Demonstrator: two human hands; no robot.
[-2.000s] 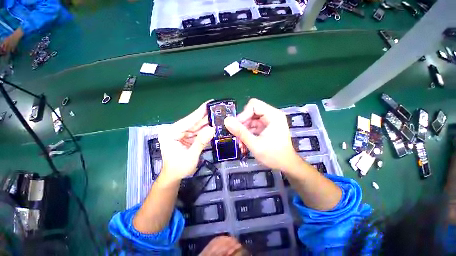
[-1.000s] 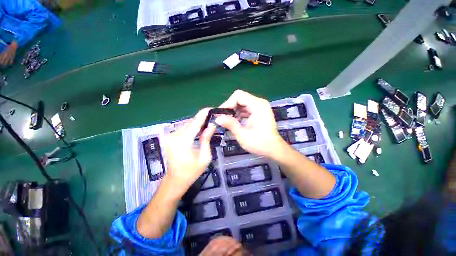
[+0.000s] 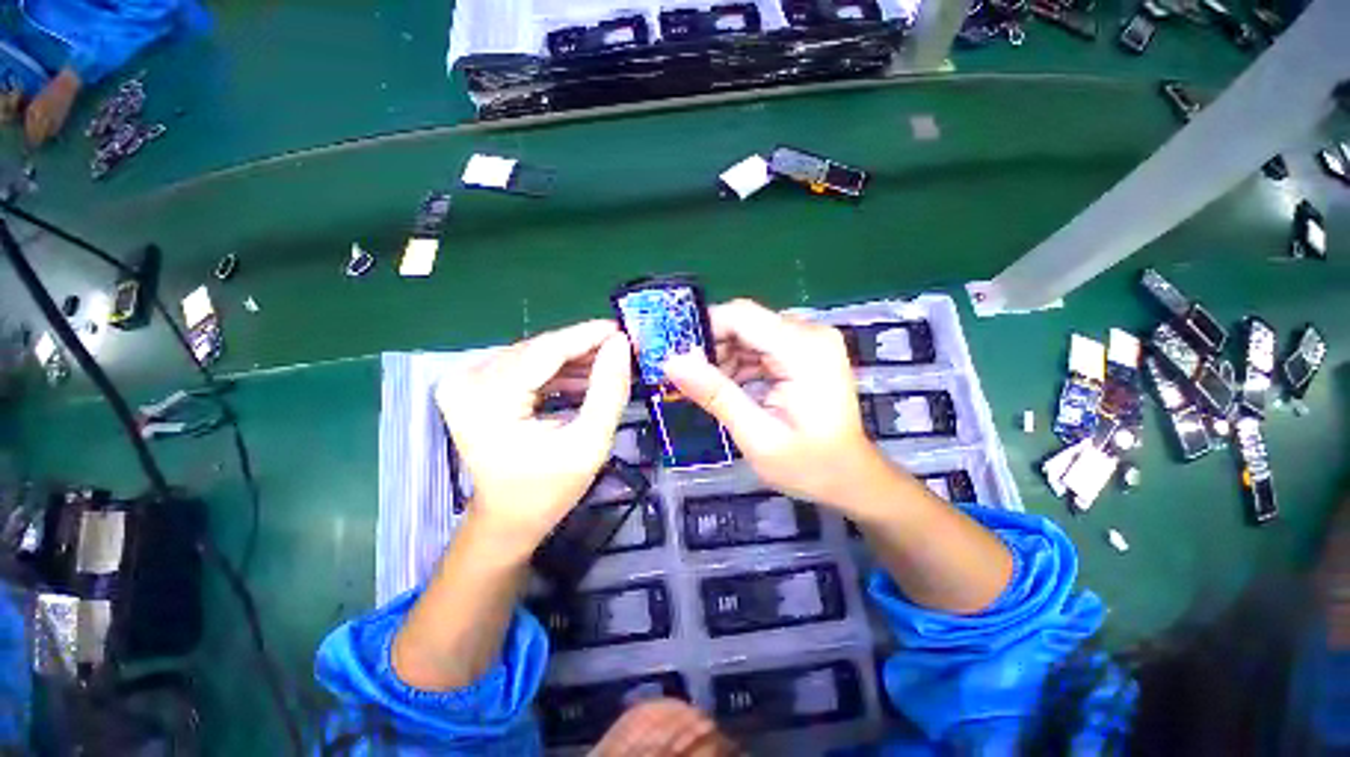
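Observation:
Both hands hold one phone housing (image 3: 662,281) above the blister tray (image 3: 410,488). A blue circuit board (image 3: 656,328) lies in the housing, and a dark LCD screen module (image 3: 693,430) with a bright edge hangs from its near end. My left hand (image 3: 541,422) pinches the left side with thumb and fingers. My right hand (image 3: 785,392) holds the right side, its thumb on the board's lower part. Rows of black housings (image 3: 773,598) fill the tray pockets; some are hidden under my hands.
Board-and-screen assemblies (image 3: 1184,385) lie piled at right. A few lie on the green belt (image 3: 592,207). A pale post (image 3: 1155,170) slants down at right. Stacked trays (image 3: 681,86) stand across the belt. Black cables and a black box-like item (image 3: 156,577) are at left. Another person's sleeve shows upper left.
The housing was tilted with the board mostly hidden; now board and screen face me. Loose pieces on the belt appear further right, partly because the view has shifted.

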